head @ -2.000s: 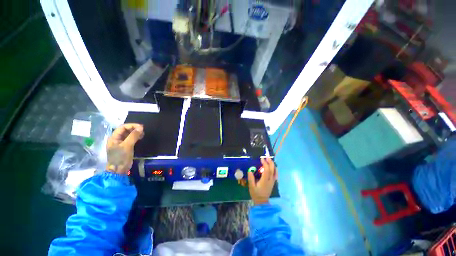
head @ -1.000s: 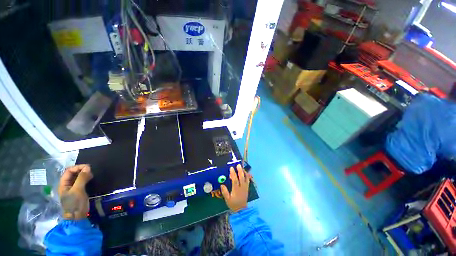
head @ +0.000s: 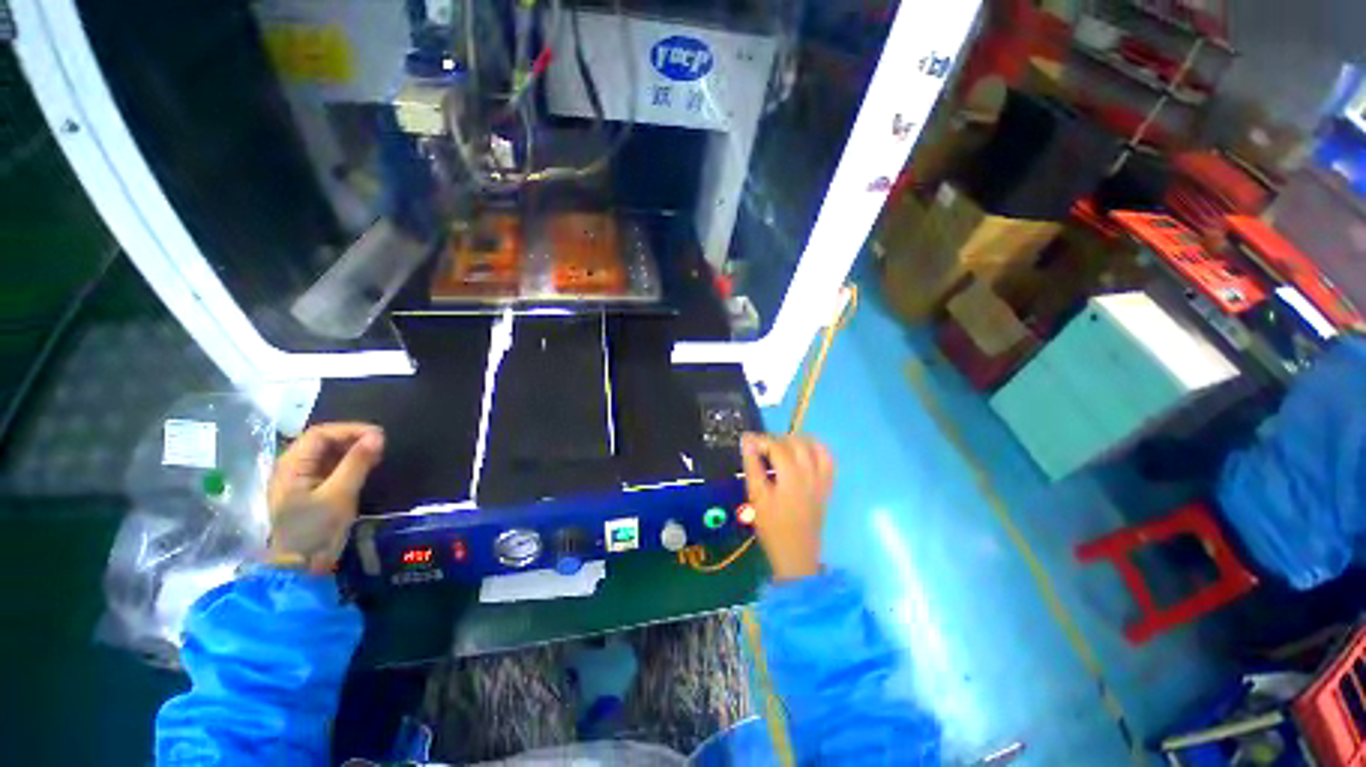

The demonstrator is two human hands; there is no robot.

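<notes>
My left hand (head: 318,487) is over the left front of the machine top, thumb and fingertips pinched together; whether a tiny part is between them cannot be told. My right hand (head: 791,495) is at the right end of the blue control panel (head: 480,550), fingers bent, beside the lit red button (head: 746,514) and the green button (head: 715,519). The left orange fixture (head: 481,256) and right orange fixture (head: 587,252) sit on the silver plate (head: 643,267) inside the hood, under the dispensing head (head: 502,158). A dark speckled tray (head: 722,420) lies near my right hand.
The white hood frame (head: 884,143) stands around the work area. Clear plastic bags (head: 172,502) lie on the left. A yellow cable (head: 820,352) hangs at the right. Beyond are a red stool (head: 1166,573), a white-topped cabinet (head: 1116,375) and a person's blue sleeve (head: 1300,472).
My right hand has lifted from the panel's button end and moved slightly up onto the machine top's edge. My left hand keeps its pinched pose. The camera view has shifted.
</notes>
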